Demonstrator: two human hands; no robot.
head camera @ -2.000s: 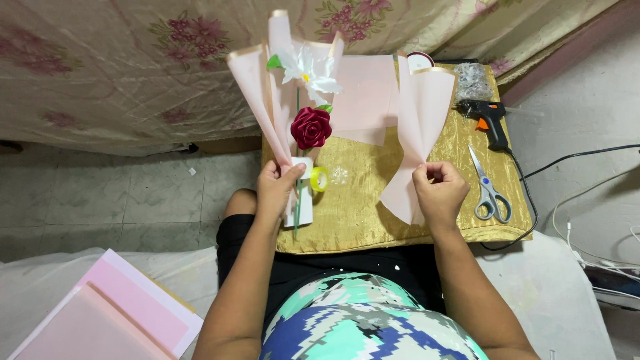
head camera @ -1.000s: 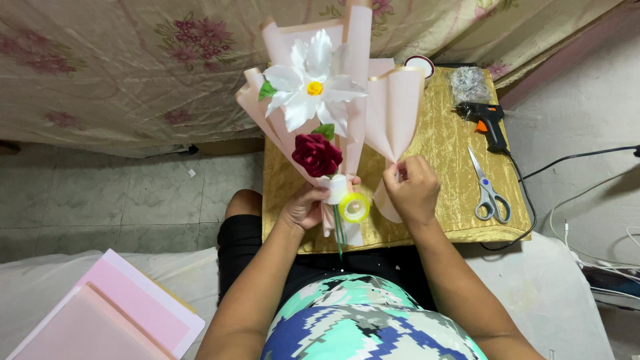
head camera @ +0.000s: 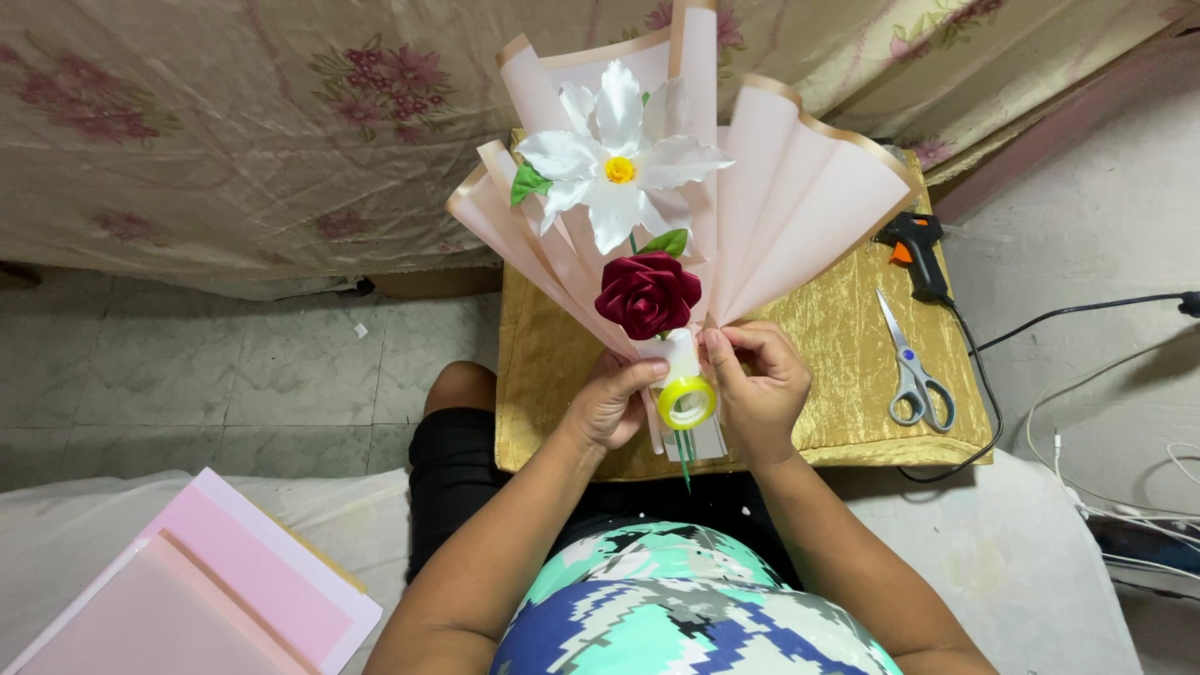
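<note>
My left hand (head camera: 614, 398) grips the base of a bouquet wrapped in pale pink paper with gold edges (head camera: 553, 253). A white artificial flower (head camera: 614, 197) with a yellow centre stands above a dark red ribbon rose (head camera: 649, 296). Green stems (head camera: 685, 450) stick out below. A roll of clear tape with a yellow core (head camera: 686, 403) hangs at the base, beside a white strip (head camera: 677, 356). My right hand (head camera: 761, 380) pinches the gathered lower end of a fanned pink paper sheet (head camera: 806, 187) against the bouquet's right side.
On the gold-clothed table (head camera: 834, 347) lie scissors (head camera: 919, 375) and a black hot glue gun (head camera: 914, 253), its cable running over the right edge. Pink and white sheets (head camera: 272, 572) rest at the lower left. A floral curtain (head camera: 234, 122) hangs behind; white cables (head camera: 1106, 497) lie at the right.
The bouquet has been raised and moved right from the table's left side. The gathered sheet in my right hand has come up to its right side, its top edge now fanned wider.
</note>
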